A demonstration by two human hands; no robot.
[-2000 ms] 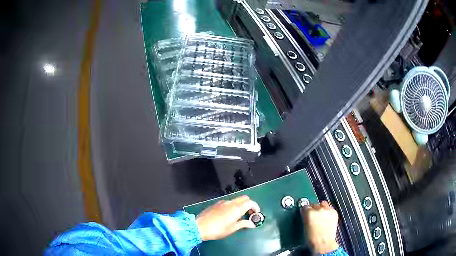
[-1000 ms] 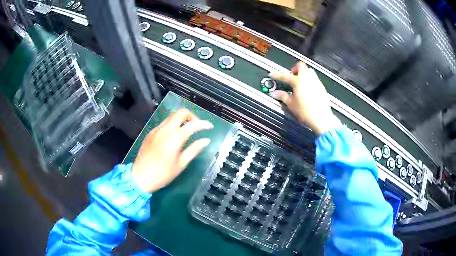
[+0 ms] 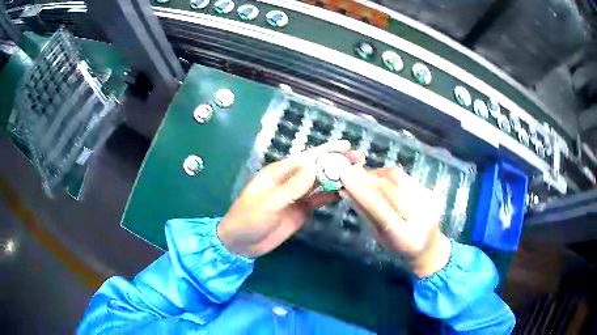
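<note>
A speaker driver (image 3: 333, 167) with a silver-white ring and a touch of green at its lower edge is held between both hands above the tray. My left hand (image 3: 271, 203) grips it from the left. My right hand (image 3: 399, 212) touches it from the right with its fingertips. The clear blister tray (image 3: 456, 190) lies on the green table under my hands, with dark rows in its pockets; its middle is partly hidden. Three set-aside drivers, one of them at the lower left (image 3: 193, 164), lie on the green surface left of the tray.
The conveyor belt (image 3: 327, 42) with silver-ringed discs runs beyond the table. A blue parts bin (image 3: 501, 206) stands at the right table edge with pale items inside. Stacked clear trays (image 3: 59, 118) lie at far left. A grey post (image 3: 147, 42) rises between the two tables.
My right hand has come back from the belt to above the tray. My left hand has moved right from the table's left part, and both now hold a driver. The view has shifted.
</note>
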